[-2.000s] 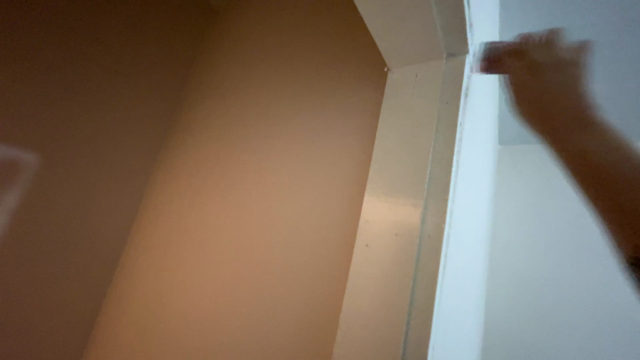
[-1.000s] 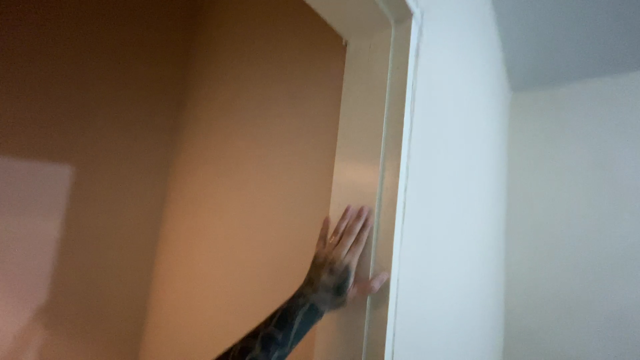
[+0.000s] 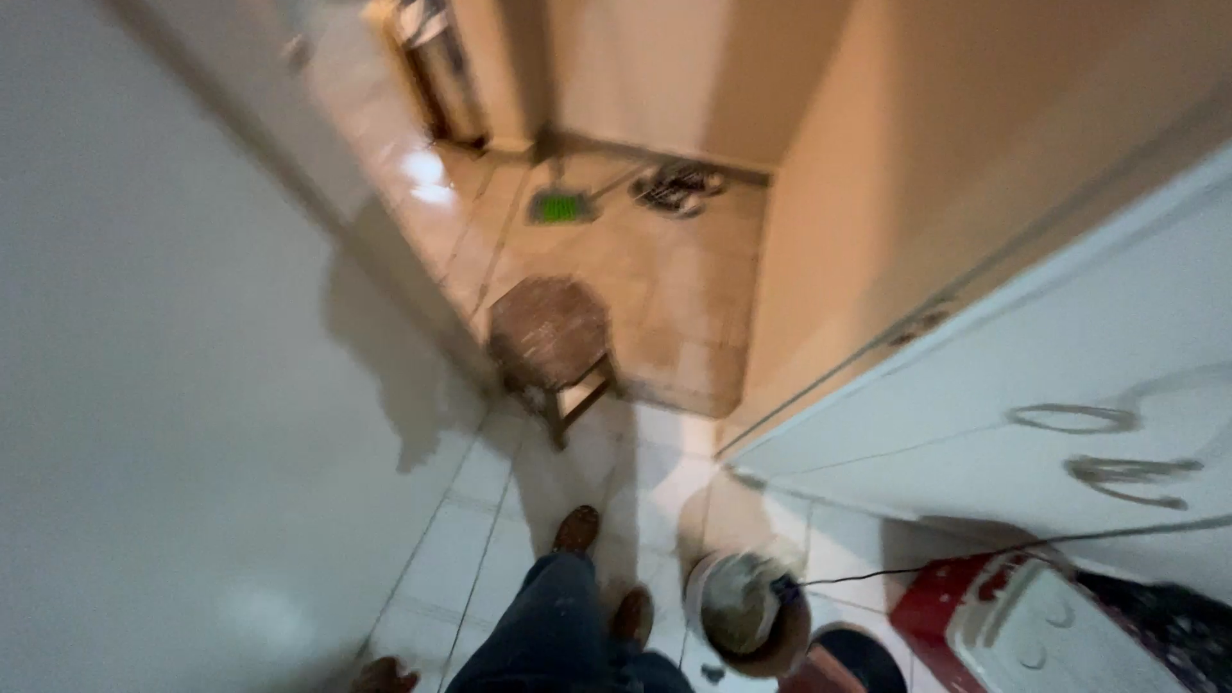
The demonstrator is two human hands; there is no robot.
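Note:
At the bottom left edge, my left hand is small, blurred and cut off by the frame; whether it holds anything cannot be told. My right hand is not in view. A round-topped wooden stool stands in the doorway ahead of my feet. Near my shoes, to the right, a bucket holds greyish material, with a dark-ended object and a thin cord at its rim. The painted door frame runs along the right side of the opening.
A red cooler with a white lid lies at the lower right beside a black round container. Beyond the stool are a green broom head and a pair of shoes. A white wall bounds the left.
The view has swung down from the upper door frame to the floor. One second ago a tattooed hand was against the frame's inner side; it is no longer there.

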